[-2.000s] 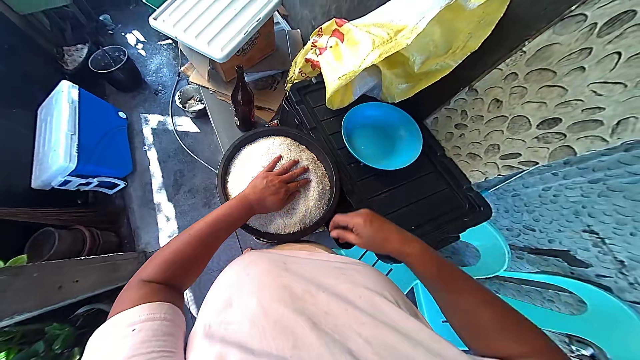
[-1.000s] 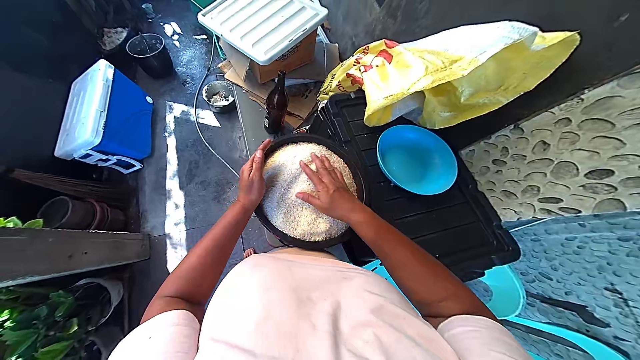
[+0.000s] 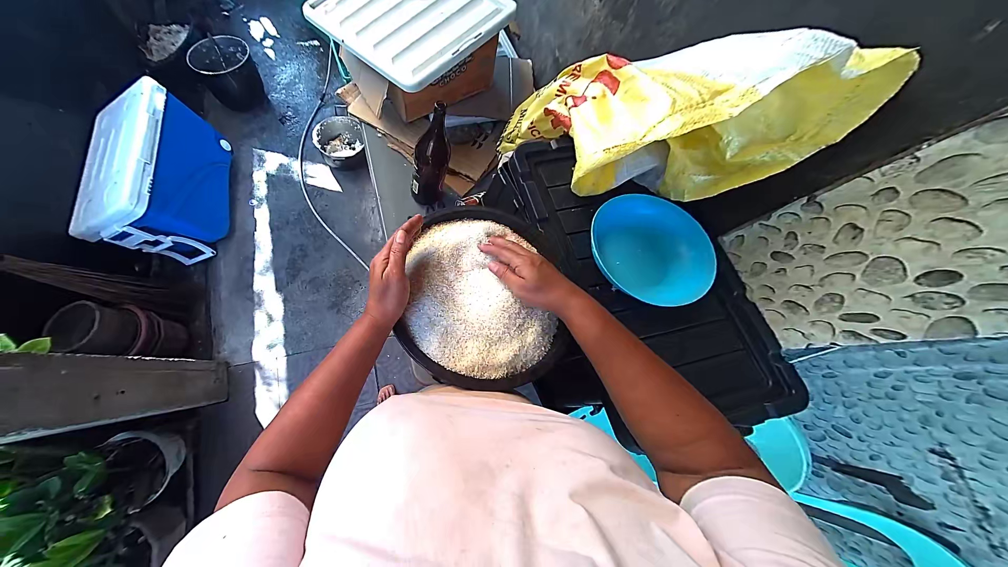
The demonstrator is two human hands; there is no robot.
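A round dark basin [image 3: 482, 384] full of pale grain, which looks like rice [image 3: 480, 315], is in front of my body. My left hand [image 3: 391, 272] lies along the basin's upper left rim with its fingers together; whether it grips the rim cannot be told. My right hand [image 3: 526, 272] rests on the grain near the upper right rim, fingers slightly bent, holding nothing visible. A blue plastic bowl [image 3: 654, 250] sits to the right on a black ribbed lid [image 3: 685, 339]. Behind the basin stands a brown glass bottle [image 3: 431, 161].
A yellow and white woven sack [image 3: 732, 110] lies beyond the black lid. A white-lidded container [image 3: 409, 35] rests on a cardboard box [image 3: 449, 83]. At left are a blue cooler [image 3: 185, 169], a small pot of scraps [image 3: 339, 142] and a cable [image 3: 309, 177]. A pebbled wall [image 3: 882, 268] borders the right.
My left hand has gone from the grain to the basin's left rim. My right hand has moved from beside the basin onto the grain, and its fingers are less spread than a second ago.
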